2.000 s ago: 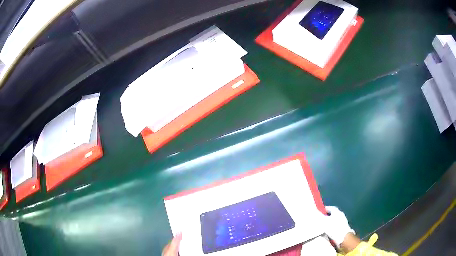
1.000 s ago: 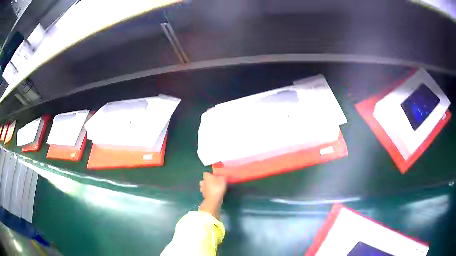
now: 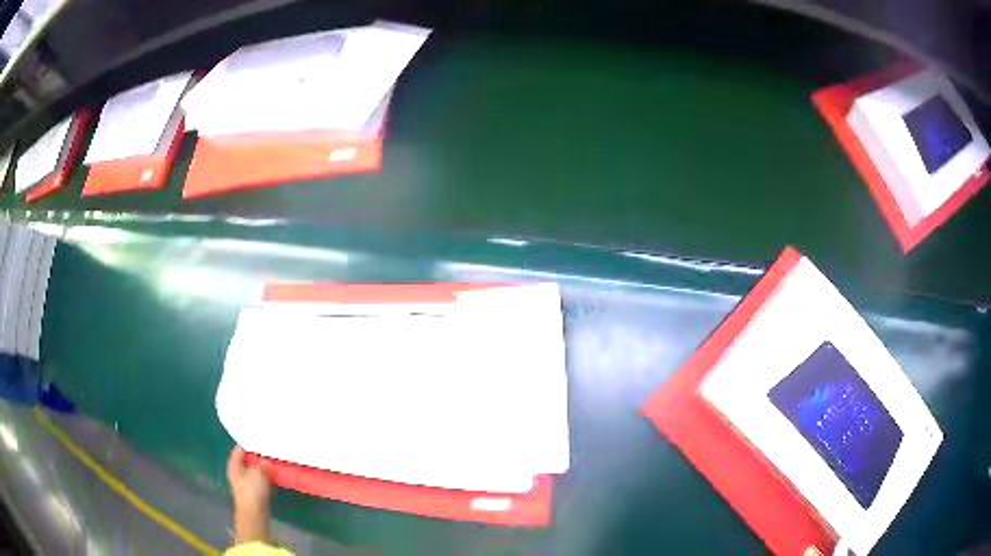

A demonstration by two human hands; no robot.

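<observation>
A red tray [image 3: 408, 494] lies on the near green surface, carrying a white box part with flat white sheets or flaps [image 3: 402, 396] over it. My left hand [image 3: 250, 489], bare with a yellow sleeve, grips the tray's near left corner. To the right, a second red tray [image 3: 717, 467] stands at an angle under a white box lid [image 3: 761, 369] with a dark-blue printed screen picture [image 3: 837, 424]. A small pale shape at the bottom edge beside this tray may be part of my right hand; it is too cut off to tell.
On the belt behind, red trays with white boxes and raised sheets [image 3: 283, 87] stand at the left. Another lidded box [image 3: 924, 141] on a red tray is at the far right. An upright white stack [image 3: 24, 288] is at the far left.
The open box on its red tray has moved from the belt onto the near surface, with my left hand at its corner. The view has shifted, and the near lidded box shows more fully.
</observation>
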